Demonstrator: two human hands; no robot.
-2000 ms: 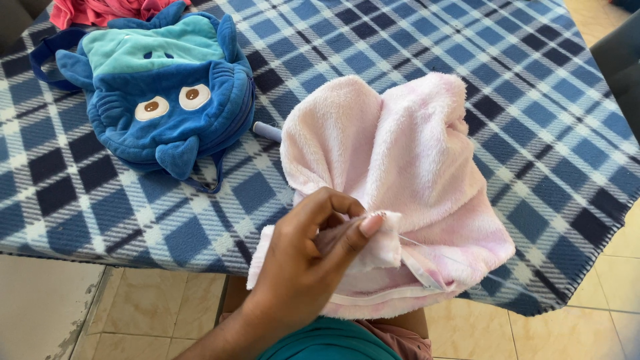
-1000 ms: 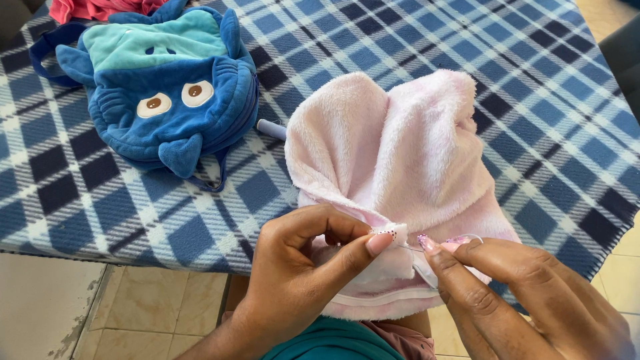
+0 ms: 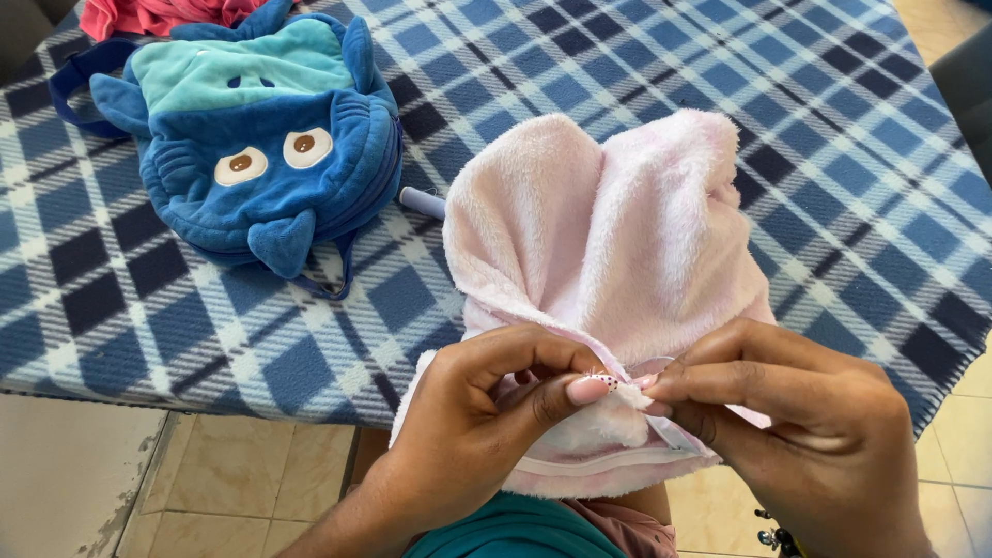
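A pale pink plush fabric piece [image 3: 651, 232] lies over the near edge of the table, its lower part hanging by my lap. My left hand [image 3: 504, 411] pinches a folded edge of it between thumb and index finger. Fingertips of my right hand [image 3: 783, 411] meet the left ones at that same fold and pinch there; a needle cannot be made out between them. A thin loop of thread [image 3: 655, 360] shows beside the right fingertips. Below the hands runs a pale zipper or binding strip [image 3: 597, 465]. A spool of light lilac thread [image 3: 422, 203] touches the fabric's left side.
A blue plush animal backpack [image 3: 256, 147] with stitched eyes lies at the upper left. Behind it is coral-red cloth [image 3: 170, 14]. A blue plaid fleece cover [image 3: 372, 341] spreads over the table, its fringed edge at the right. Dark chair parts stand at the upper corners.
Two seconds ago only my left hand was in view, holding the fabric. My right hand has since come in from the right and its fingertips are now at the fold.
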